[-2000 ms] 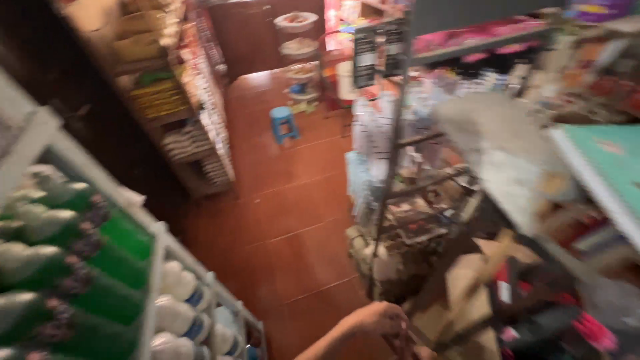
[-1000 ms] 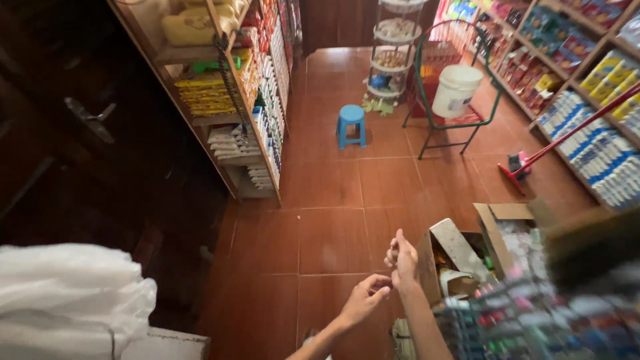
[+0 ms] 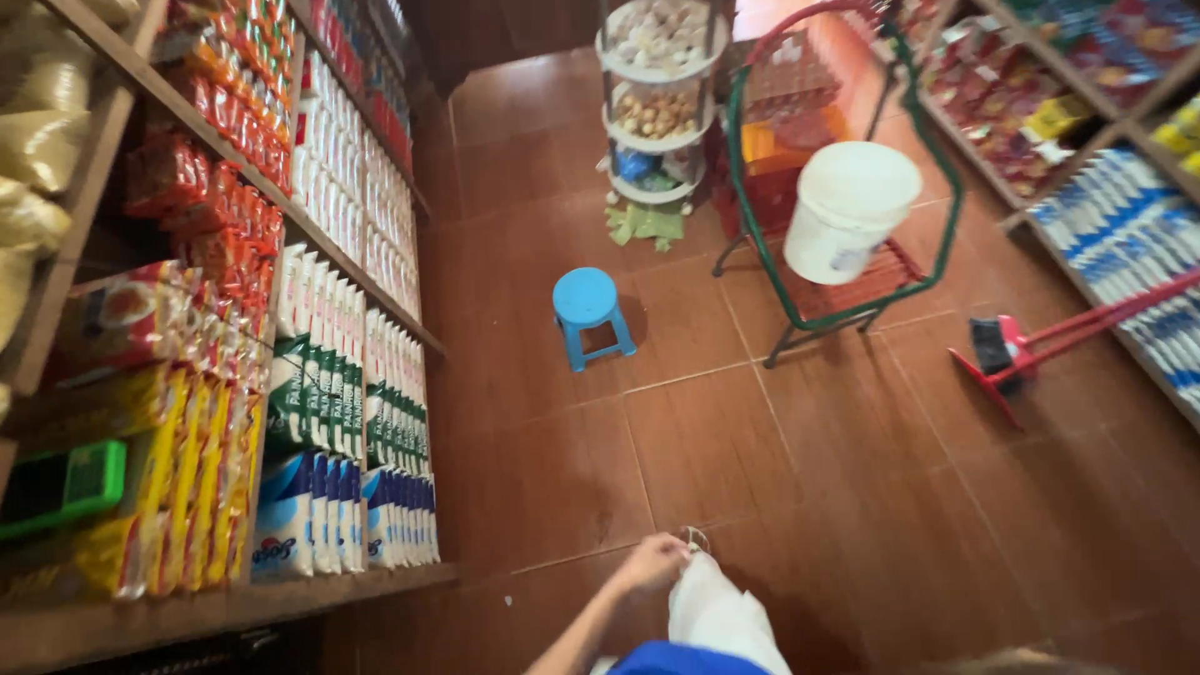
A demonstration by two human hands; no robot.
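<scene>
My left hand (image 3: 659, 561) is low in the middle of the view, its fingers bent at the top of a white, cloth-like thing (image 3: 720, 614). Whether they grip it is unclear. A thin pale loop (image 3: 696, 538) shows just beyond the fingertips. Blue fabric (image 3: 689, 659) lies across the bottom edge by my forearm. My right hand is not in view. Ahead on the tiled floor stands a blue plastic stool (image 3: 588, 314). Beyond it to the right, a white bucket (image 3: 851, 214) sits on a chair with a green and red frame (image 3: 797, 314).
A wooden shelf (image 3: 347, 574) with packed goods lines the left side. A tiered white rack (image 3: 656, 141) holds eggs and onion-like produce. A red-handled floor brush or squeegee (image 3: 1003, 361) rests on the floor at right, near more stocked shelving (image 3: 1116, 272).
Both hands showed in front of me one second ago; now only my left does. The view has swung toward the left shelf, and the cardboard box at lower right has left the picture.
</scene>
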